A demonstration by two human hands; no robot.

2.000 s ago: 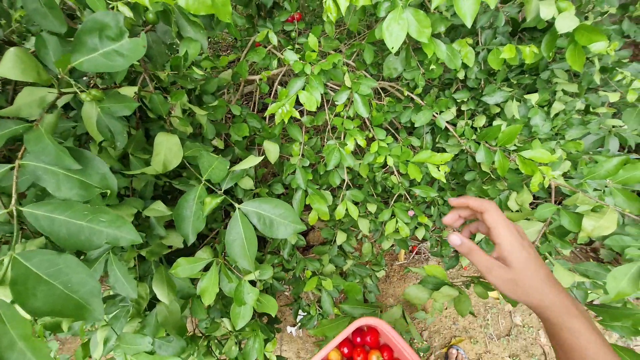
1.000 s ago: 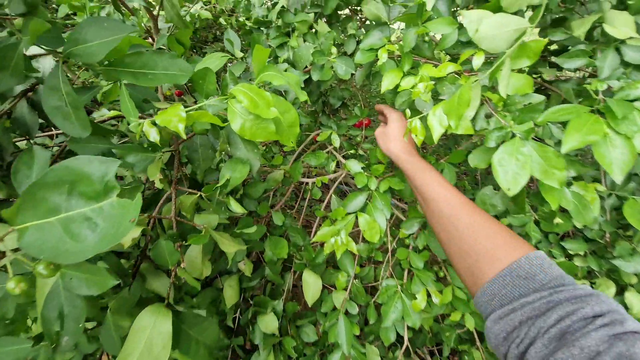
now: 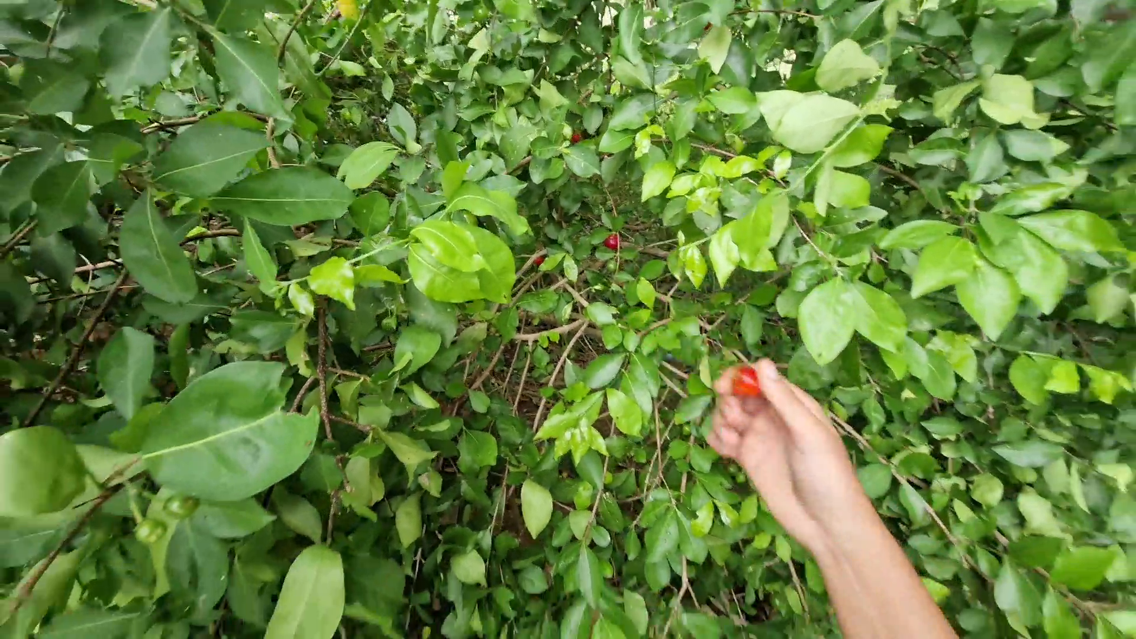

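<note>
At the lower right, my right hand (image 3: 785,435) pinches a red cherry-like fruit (image 3: 745,382) between thumb and fingers, in front of the leaves. Above and to the left of the hand, another red fruit (image 3: 611,241) hangs among the twigs in the bush. A smaller bit of red fruit (image 3: 539,260) shows just left of it, partly behind leaves, and one more (image 3: 576,138) is higher up. My left hand is out of the frame.
Dense green foliage fills the view. Large leaves (image 3: 226,435) stand close at the left, with small green unripe fruits (image 3: 151,531) beneath them. Thin bare branches (image 3: 555,333) cross the middle, and a leafy shoot (image 3: 830,319) hangs at the right.
My right hand has drawn back, down and to the right, from the red fruit deep in the bush, and now holds one. The basin of red fruit seen two seconds ago is out of view.
</note>
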